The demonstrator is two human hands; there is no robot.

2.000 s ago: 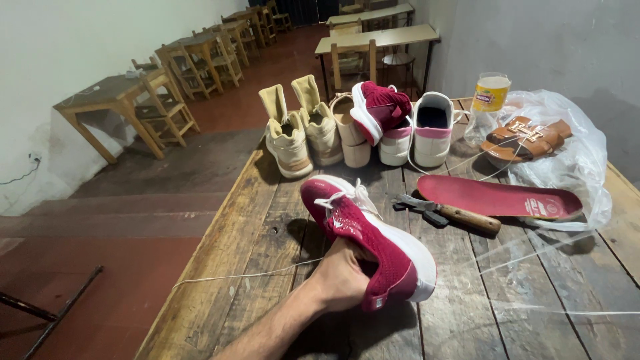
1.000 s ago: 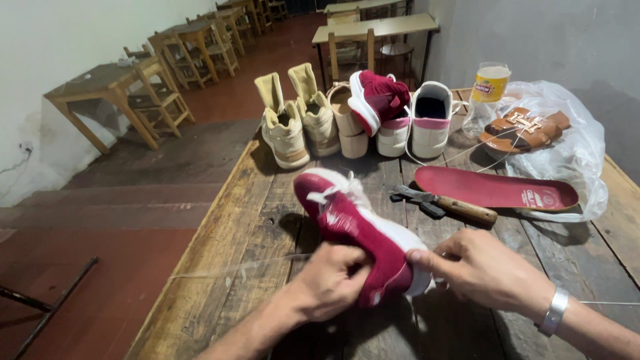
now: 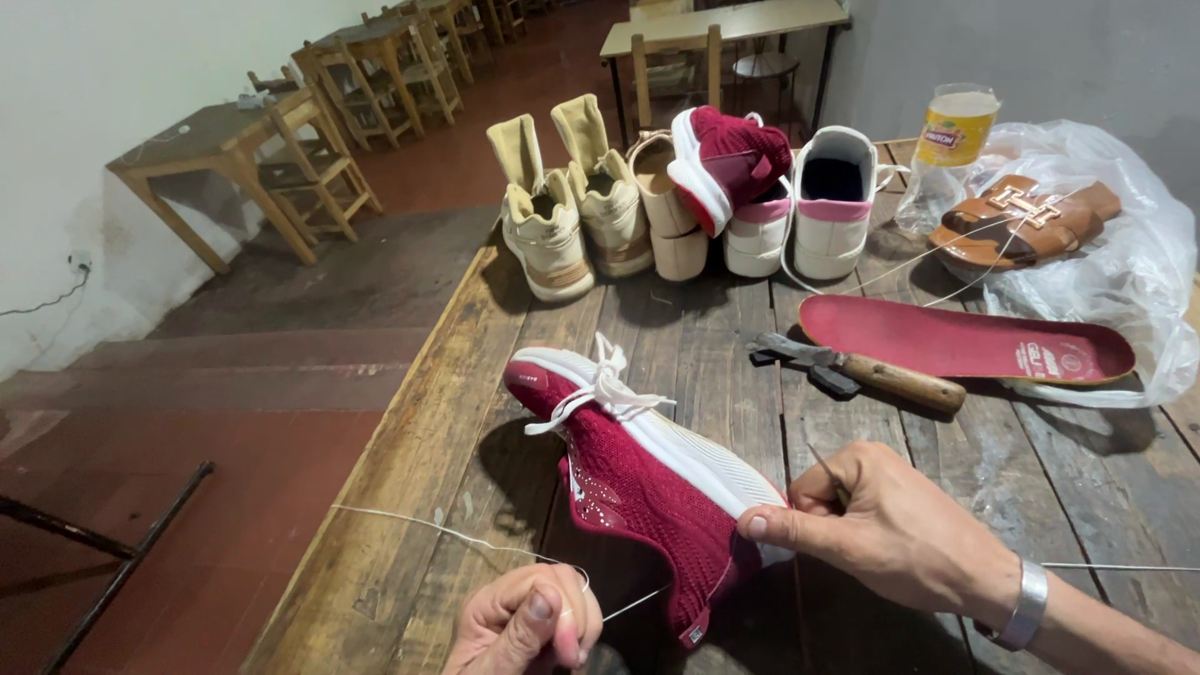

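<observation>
A crimson knit sneaker (image 3: 637, 469) with a white sole and white laces lies on its side on the plank table, toe up and to the left. My left hand (image 3: 530, 619) is closed on a white thread (image 3: 459, 534), which runs from the fingers to the shoe near its heel. With thumb and fingers, my right hand (image 3: 872, 525) grips the sole edge near the heel; a thin metal tool (image 3: 825, 471), perhaps an awl or needle, sticks out between its fingers. Pincers and a wooden-handled tool (image 3: 900, 382) rest beyond it.
Several shoes, including a beige pair (image 3: 548, 234) and another crimson sneaker (image 3: 736, 164), stand along the far edge. A red insole (image 3: 966, 337), a brown sandal (image 3: 1022, 225), a plastic bag (image 3: 1153, 272) and a cut plastic bottle (image 3: 952, 141) are at right. The table's wooden edge (image 3: 375, 450) runs down the left.
My left hand has come out of the shoe and moved down, now with thread in it. My right hand, out of view two seconds ago, is at the sole with a thin tool.
</observation>
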